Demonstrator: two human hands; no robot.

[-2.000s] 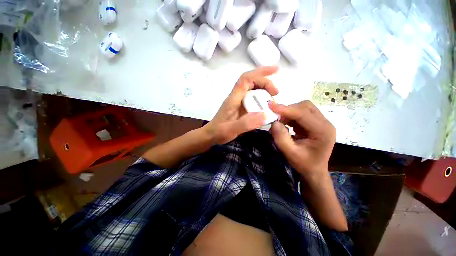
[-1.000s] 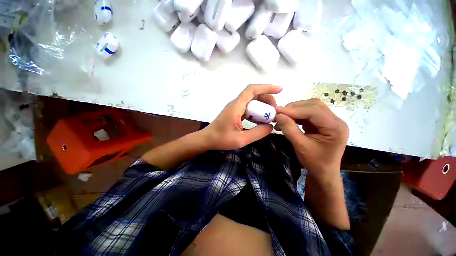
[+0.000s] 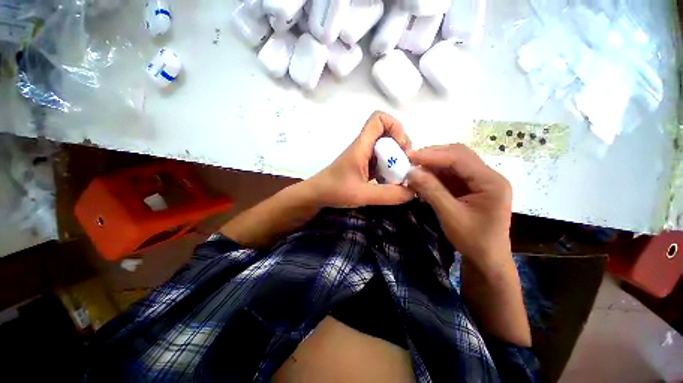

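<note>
My left hand (image 3: 358, 168) is closed around a small glossy white case (image 3: 389, 160) with a small blue mark on the face turned up. My right hand (image 3: 460, 191) has its thumb and index fingertips pinched together at the case's right side. Whether a thin piece is between those fingertips cannot be told. Both hands are bare and are held over the table's front edge, close to the plaid shirt. The underside of the case is hidden by the fingers.
White cases (image 3: 395, 76) lie piled at top centre. Two blue-marked cases (image 3: 164, 67) are left of them. Translucent film pieces (image 3: 599, 90) lie at right, dark dots on a yellowish strip (image 3: 557, 142) nearer. A crumpled clear bag (image 3: 82, 71) is at left. Orange stools (image 3: 112, 217) stand below.
The held case has been turned, and its blue mark now sits nearer the middle of the visible face. My right fingertips stay at its right side. The things on the table have not moved.
</note>
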